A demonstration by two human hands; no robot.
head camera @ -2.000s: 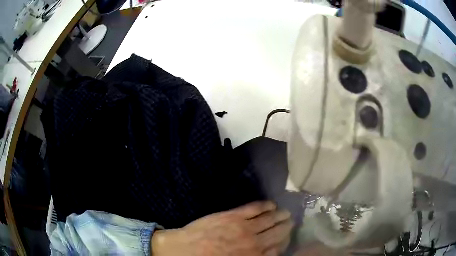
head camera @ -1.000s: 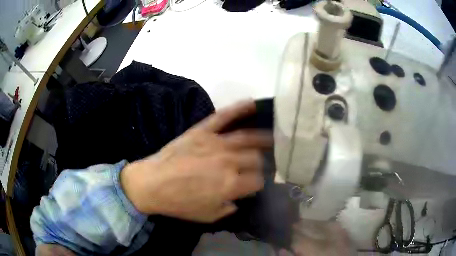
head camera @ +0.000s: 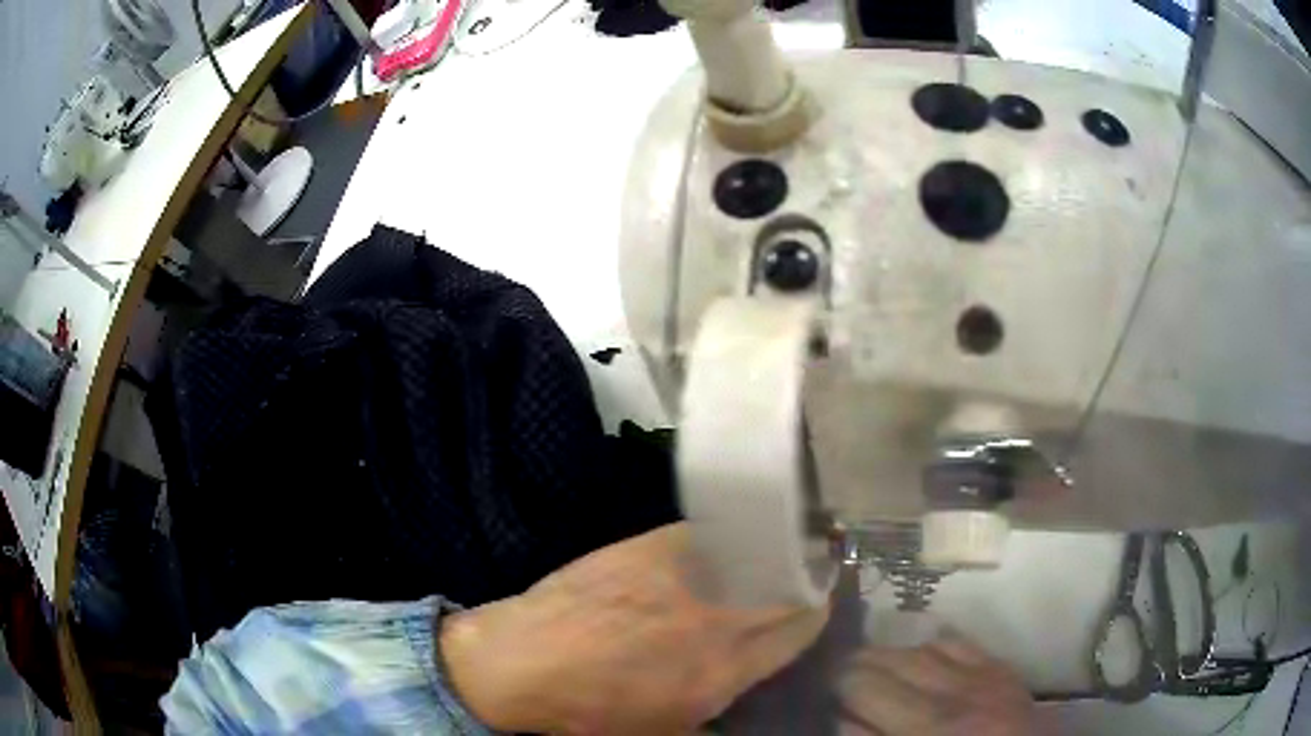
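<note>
A large dark checked garment (head camera: 388, 431) lies heaped left of the cream sewing machine head (head camera: 891, 230). My left hand (head camera: 618, 633) lies on the dark cloth at the head's front end, its fingertips partly hidden behind the take-up lever guard (head camera: 748, 446). My right hand (head camera: 935, 690) is low in the picture, blurred, at the right edge of a smooth dark fabric piece (head camera: 784, 697) under the head. The needle and presser foot are hidden. Whether either hand grips the cloth does not show clearly.
Scissors (head camera: 1157, 618) lie on the machine bed at right, with dark thread snips (head camera: 1229, 676) beside them. A small black scrap (head camera: 605, 355) lies on the white table (head camera: 503, 187). A pink-edged item (head camera: 420, 43) is at the far end. Another table (head camera: 158, 187) stands at left.
My left hand has come down and back from the cloth beside the head to its lower front end. The view has shifted, so the machine head appears further left and more of it shows.
</note>
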